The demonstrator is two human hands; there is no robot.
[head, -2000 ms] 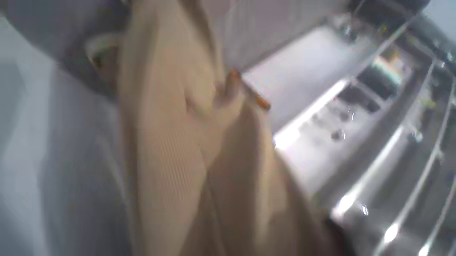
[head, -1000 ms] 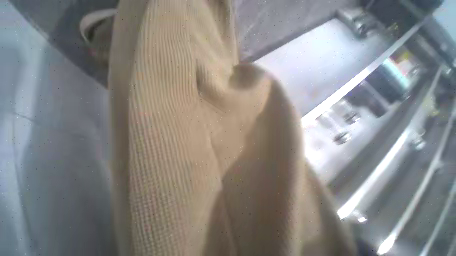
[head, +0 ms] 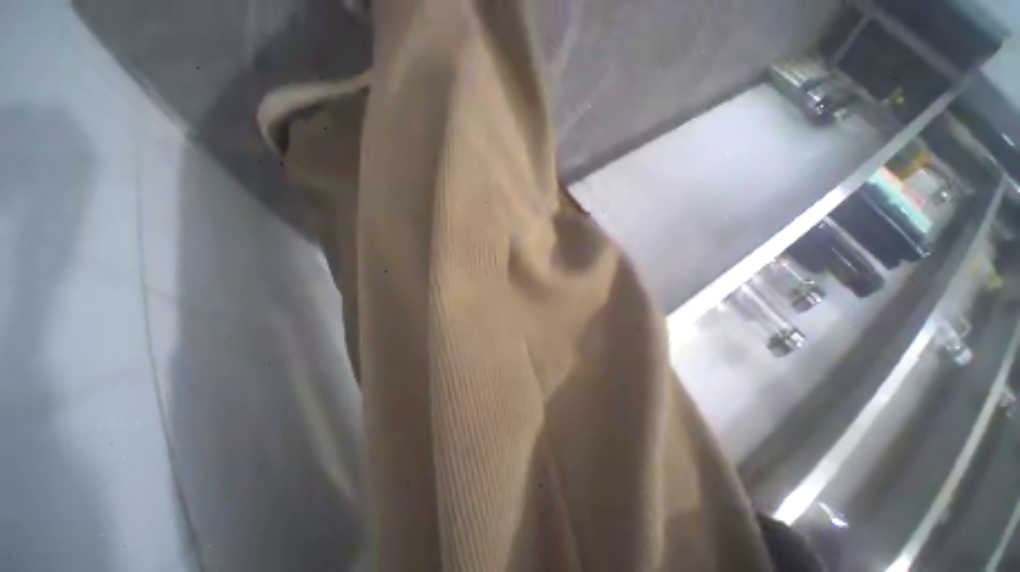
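Observation:
Neither of my hands is in the picture. Tan ribbed cloth (head: pixel 481 335), trousers or an apron, fills the middle from the top edge to the bottom, with deep folds. A shoe with a pale rim (head: pixel 293 106) shows beyond its upper left side. A small dark and orange-brown bit of something (head: pixel 574 201) peeks out at the cloth's right edge; I cannot tell what it is.
Metal-edged shelving (head: pixel 772 251) slants across the right. Small chrome fittings (head: pixel 786 339) and dark cylindrical items (head: pixel 852 266) are on it. Grey marbled floor (head: pixel 649 67) shows at the top. A pale panel or wall (head: pixel 78 335) lies at the left.
The cloth and shoe now sit further right in the view, and the shelving slightly right and lower. The orange bar seen earlier beside the cloth is now mostly hidden.

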